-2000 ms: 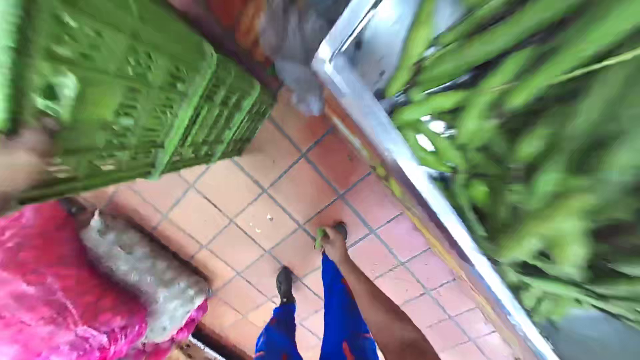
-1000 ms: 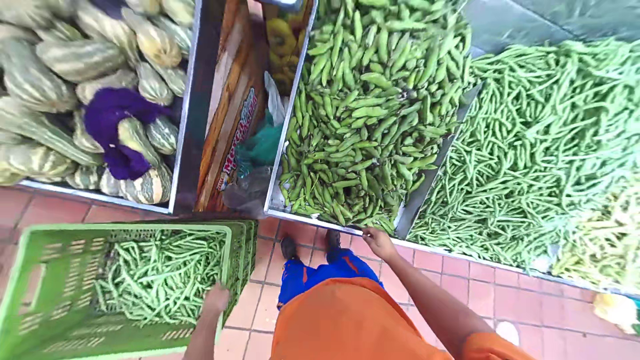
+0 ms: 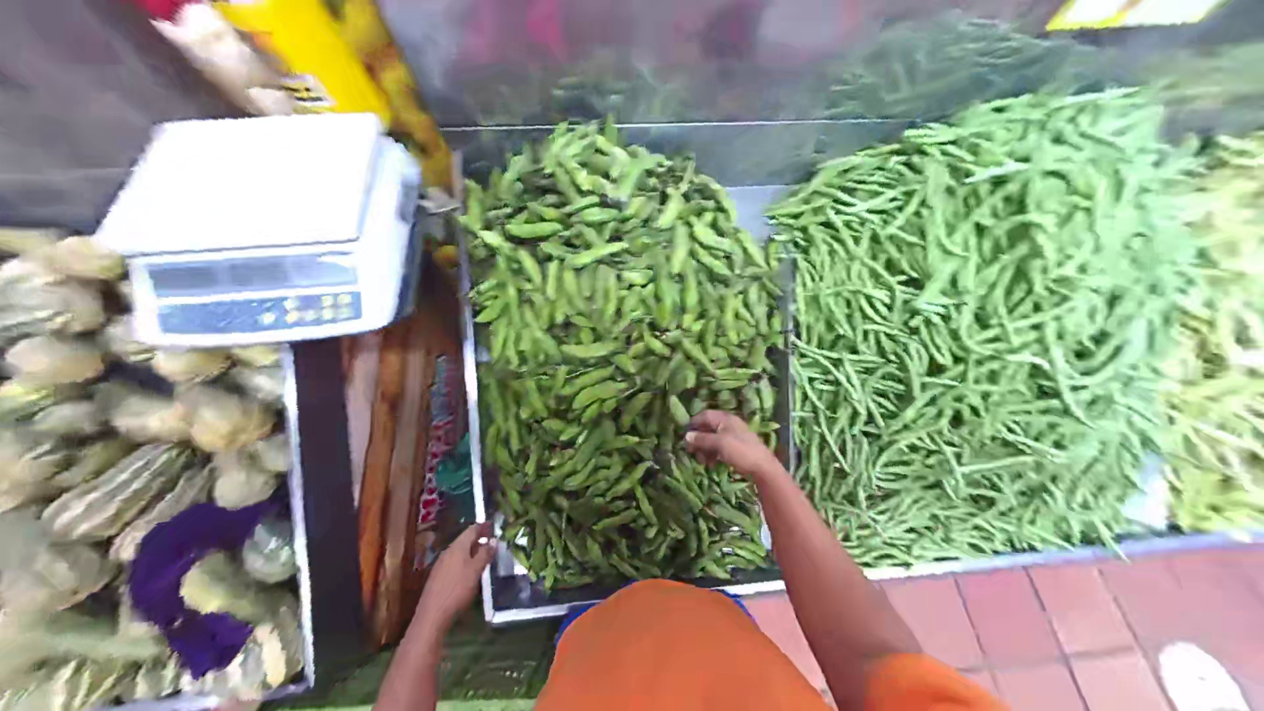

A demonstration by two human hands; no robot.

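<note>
A bin of plump green bean pods [image 3: 592, 375] lies in front of me. Over its lower right part is my right hand [image 3: 726, 441], its fingers bent close together at a pod; whether they grip it I cannot tell. My left hand [image 3: 462, 565] is at the metal rim [image 3: 479, 444] at the bin's lower left corner, its fingers partly curled; its hold is unclear. To the right, beyond a divider, is a heap of long thin green beans [image 3: 978, 326].
A white scale [image 3: 262, 188] stands at upper left above striped squashes [image 3: 118, 484] with purple netting [image 3: 183, 583]. Wooden boards [image 3: 390, 474] stand between the bins. Paler beans [image 3: 1224, 395] lie far right. Red floor tiles [image 3: 1017, 622] run along the front.
My right hand has moved from the bin's front rim to over the pods. My left hand has moved from the green crate of beans to the bin's left corner. The scale has come into view.
</note>
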